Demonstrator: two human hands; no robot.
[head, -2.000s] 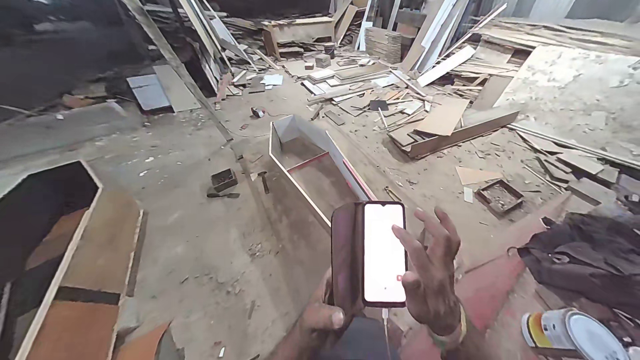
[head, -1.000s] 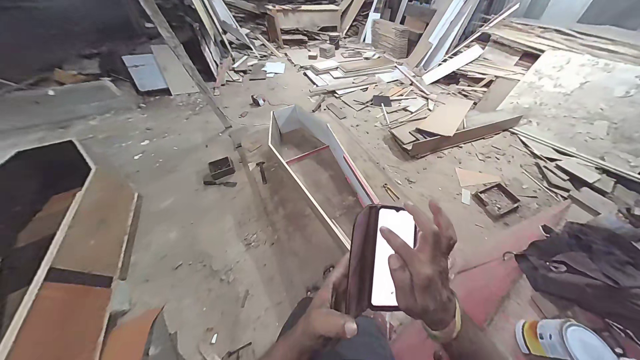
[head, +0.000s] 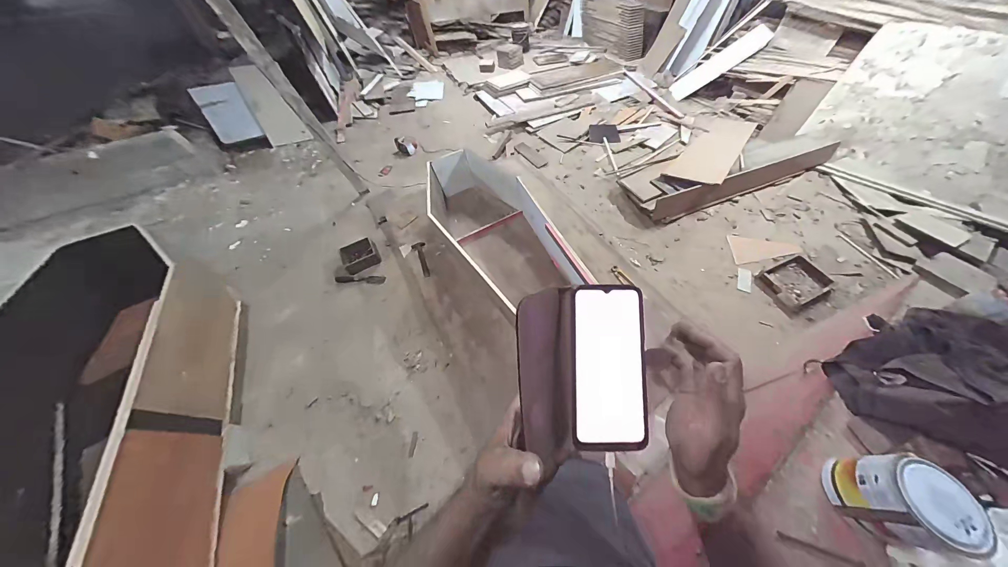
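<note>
My left hand (head: pixel 508 461) grips a smartphone (head: pixel 609 366) by its open dark red flip case (head: pixel 545 370). The phone's screen glows plain white, and a white cable (head: pixel 611 480) runs down from its lower edge. Just right of the phone, my right hand (head: pixel 705 402) is raised with its fingers bent and holds nothing; a pale band (head: pixel 701 498) circles that wrist. Beyond the phone, a long open wooden frame (head: pixel 472 248) with angled end panels lies on the floor, partly hidden by the case.
A dark-lined wooden box (head: pixel 150 346) stands at left. A hammer (head: pixel 422 258), a small box (head: pixel 360 255) and a brush (head: pixel 361 279) lie mid-floor. Scrap boards (head: pixel 709 150) spread behind. At right are a wooden tray (head: pixel 794 283), dark cloth (head: pixel 929 370) and a paint can (head: pixel 906 500).
My right hand has moved off the phone's screen, where its finger was a second ago, to the right side. My left hand keeps its hold on the case.
</note>
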